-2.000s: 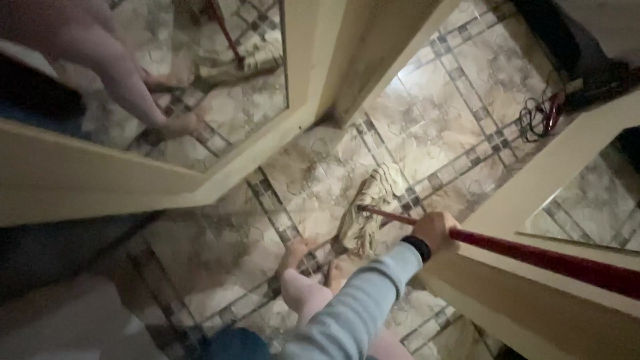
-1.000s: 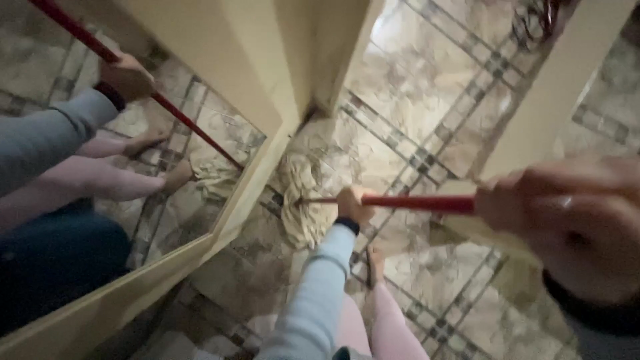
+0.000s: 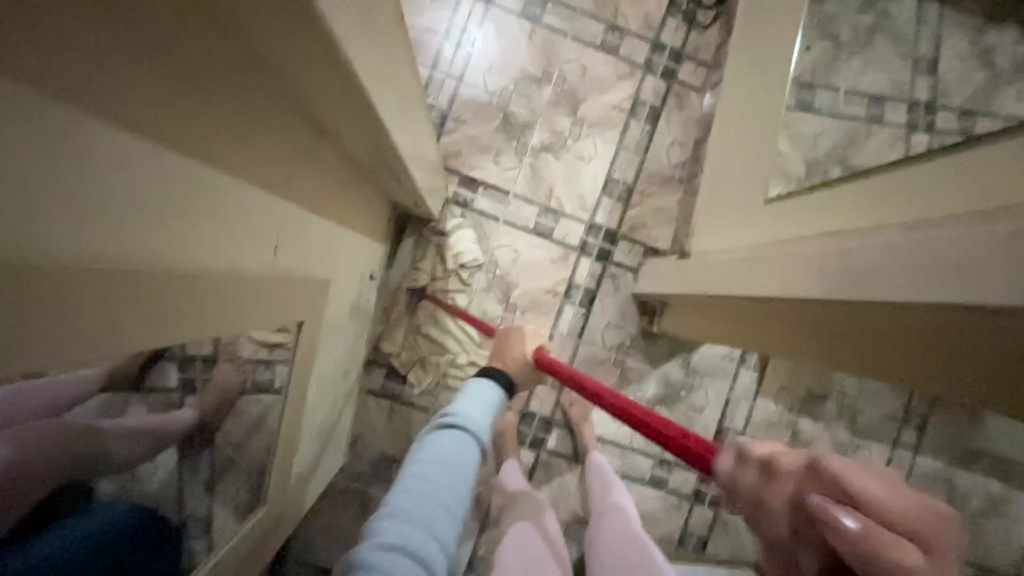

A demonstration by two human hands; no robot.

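A red mop handle [image 3: 624,404] runs from the lower right up to a cream cloth [image 3: 440,328] that lies bunched on the tiled floor against the left door frame. Midway along the handle, my left hand [image 3: 518,356] is closed around it, with a black band on the wrist. My right hand [image 3: 832,504] grips the upper end, close to the camera and slightly blurred. The cloth hides the foot of the handle.
A cream door frame [image 3: 384,104] and a mirrored panel [image 3: 240,416] stand at the left. Another cream frame [image 3: 848,260] with a mirror [image 3: 904,96] is at the right. Patterned tiles [image 3: 536,144] lie between them. My bare feet [image 3: 580,412] are below the cloth.
The cloth now lies against the left door frame; two seconds ago it lay out on the tiles. My right hand has come into view on the handle. The view has turned.
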